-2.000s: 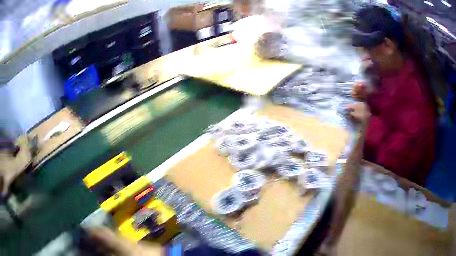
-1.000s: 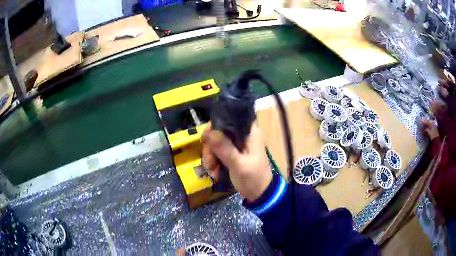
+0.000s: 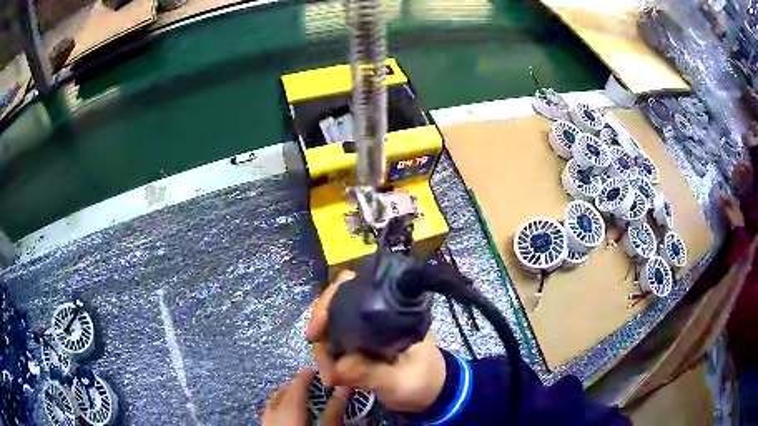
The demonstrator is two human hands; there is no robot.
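Note:
My right hand (image 3: 391,376) is closed around the black electric screwdriver (image 3: 378,312), which hangs from a silver spring balancer (image 3: 369,100). The driver is above a white slotted housing (image 3: 359,404) at the bottom edge; its tip is hidden. My left hand (image 3: 291,406), cut off by the bottom edge, has its fingers on that housing. The yellow screw feeder (image 3: 332,237) stands just beyond the driver, with red digits on its front.
Several white housings (image 3: 542,243) lie on the cardboard sheet (image 3: 573,320) at right. More housings (image 3: 75,328) and dark parts are at the left edge on bubble wrap (image 3: 224,274). A green conveyor (image 3: 199,108) runs beyond. A person's hand (image 3: 731,208) shows at right.
My right hand and the driver have moved from the feeder's front down to the housing at the bottom edge. More of my left hand shows. The view has shifted downward.

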